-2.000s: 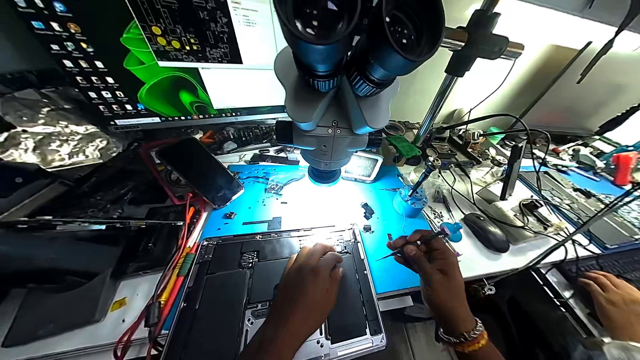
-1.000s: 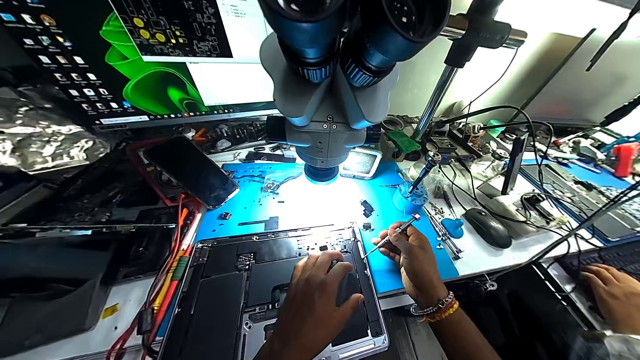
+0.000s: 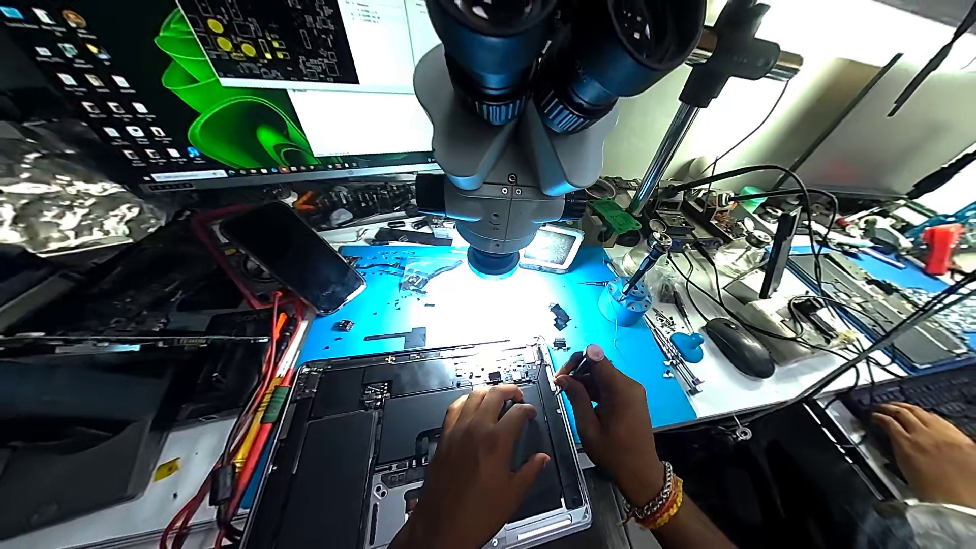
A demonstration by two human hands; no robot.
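An opened laptop base (image 3: 343,427), with black battery cells and a lit circuit board (image 3: 496,371), lies below a stereo microscope (image 3: 507,152). My left hand (image 3: 488,442) rests over its middle, fingers bent near the board; whether anything is under the fingertips is hidden. At the laptop's right edge, my right hand (image 3: 610,404) pinches a thin screwdriver-like tool (image 3: 583,364), its tip hidden or too small to make out. A bracelet is on the right wrist.
A blue mat (image 3: 656,381) bears small parts. Around it are a smartphone (image 3: 293,255), red and yellow cables (image 3: 263,427), a blue tool holder (image 3: 625,301), and a mouse (image 3: 740,347). Another person's hand (image 3: 926,450) is on a keyboard (image 3: 915,396) at right.
My right hand has moved left from beside the laptop to its right edge, with the tool tilted more upright. My left hand's fingers have shifted over the laptop.
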